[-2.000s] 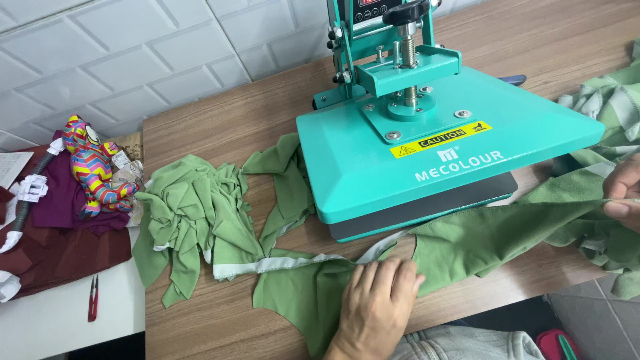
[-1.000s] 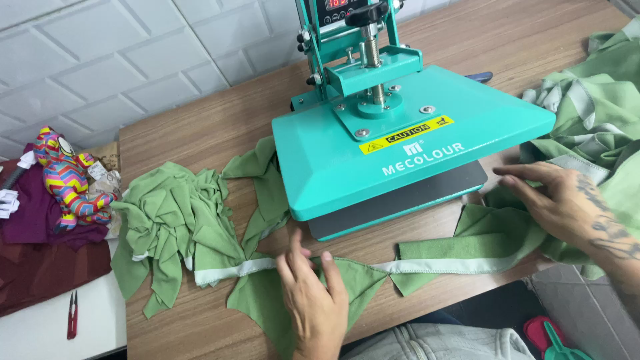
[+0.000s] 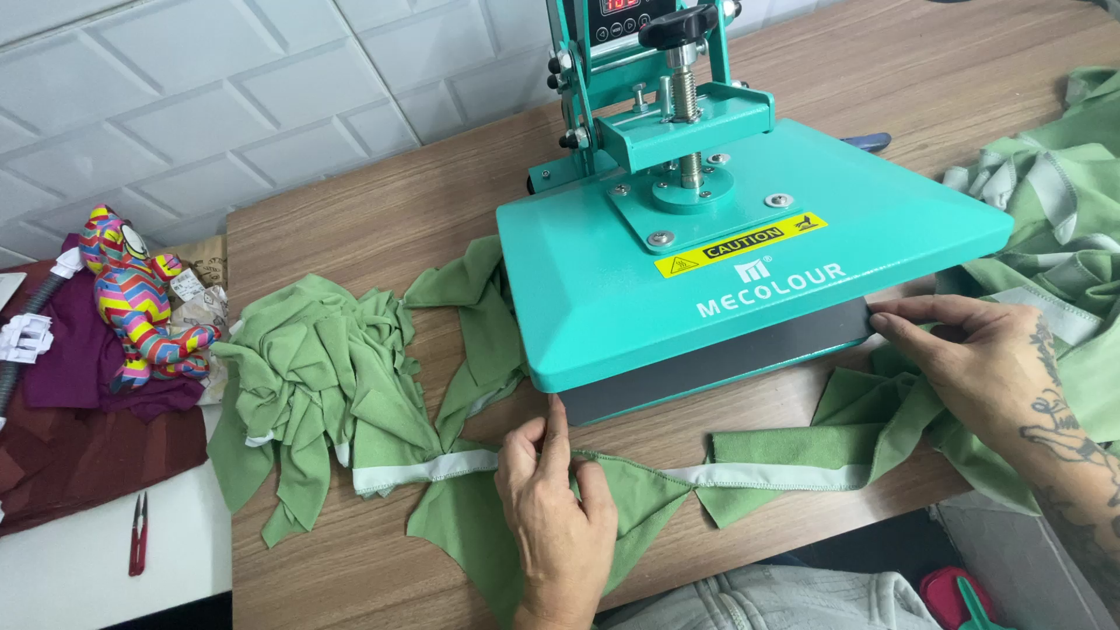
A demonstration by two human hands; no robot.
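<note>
A teal heat press (image 3: pixel 744 254) stands on the wooden table, its upper plate raised a little above the dark lower platen (image 3: pixel 717 359). My left hand (image 3: pixel 560 507) lies over a green fabric piece (image 3: pixel 472 525) with a pale strip, its index fingertip at the platen's front left corner. At the platen's right end, the thumb and fingers of my right hand (image 3: pixel 971 350) touch or pinch the edge; whether they hold anything there is unclear. Joined green pieces with a pale band (image 3: pixel 779 477) run along the table in front of the press.
Bunched green fabric (image 3: pixel 324 359) lies left of the press, and more green fabric (image 3: pixel 1050 262) is heaped at the right. A patterned stuffed toy (image 3: pixel 131 297) and red-handled thread snips (image 3: pixel 138 534) are on the far left. A dark blue tool (image 3: pixel 866 142) lies behind the press.
My right hand has let go of the fabric it held up two seconds ago and moved to the platen's right end. My left hand has shifted to the platen's left corner. The fabric band now lies lower.
</note>
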